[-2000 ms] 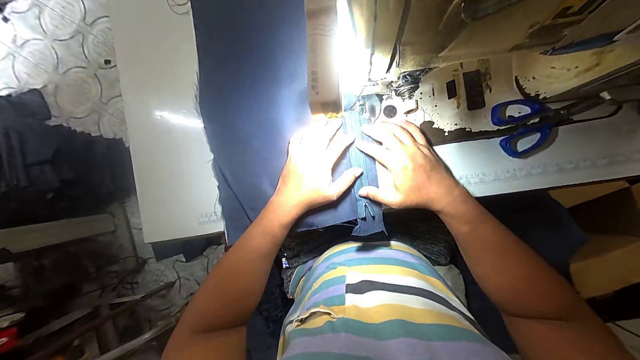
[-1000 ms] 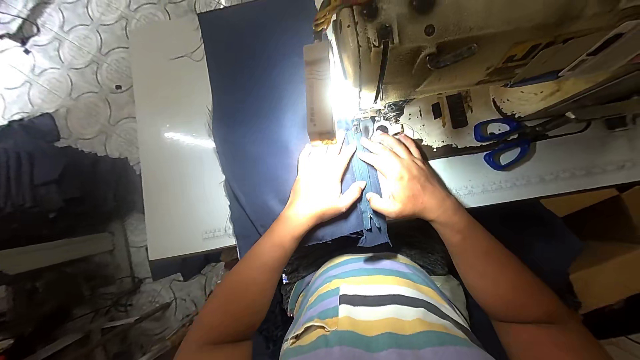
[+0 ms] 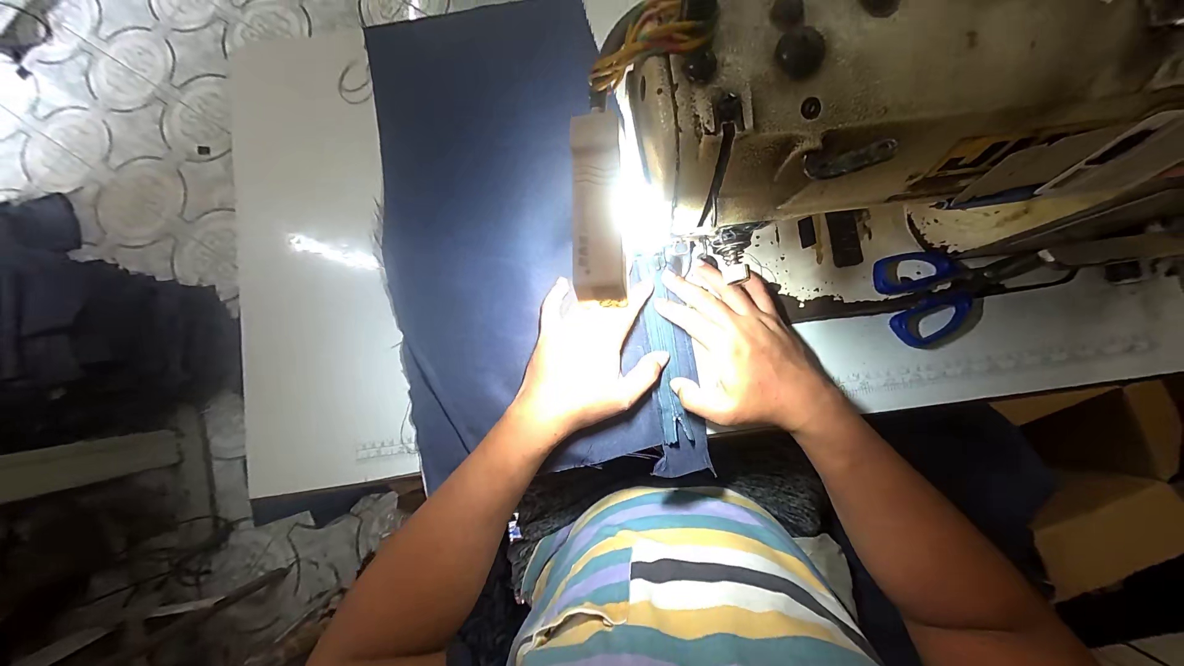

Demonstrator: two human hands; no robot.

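Note:
A large piece of dark blue fabric (image 3: 481, 185) lies on the white sewing table, with a zipper tape (image 3: 672, 370) on a narrow strip along its right edge. My left hand (image 3: 587, 356) presses flat on the fabric left of the zipper, its fingers partly under the glare of a lamp (image 3: 598, 203). On the other side, my right hand (image 3: 740, 351) rests on the strip, fingertips near the presser foot area of the sewing machine (image 3: 758, 111). Both thumbs point toward each other across the zipper. Glare hides the needle.
Blue-handled scissors (image 3: 930, 301) lie at the right on the machine bed. The white table (image 3: 305, 370) bears printed ruler marks. Beyond its right front edge stands an open cardboard box (image 3: 1105, 518). Dark cloth (image 3: 111, 324) is piled at the far left.
The view has shifted, showing more of the machine. Both hands stay on the fabric beside the zipper; no clear shift of the cloth under them can be told.

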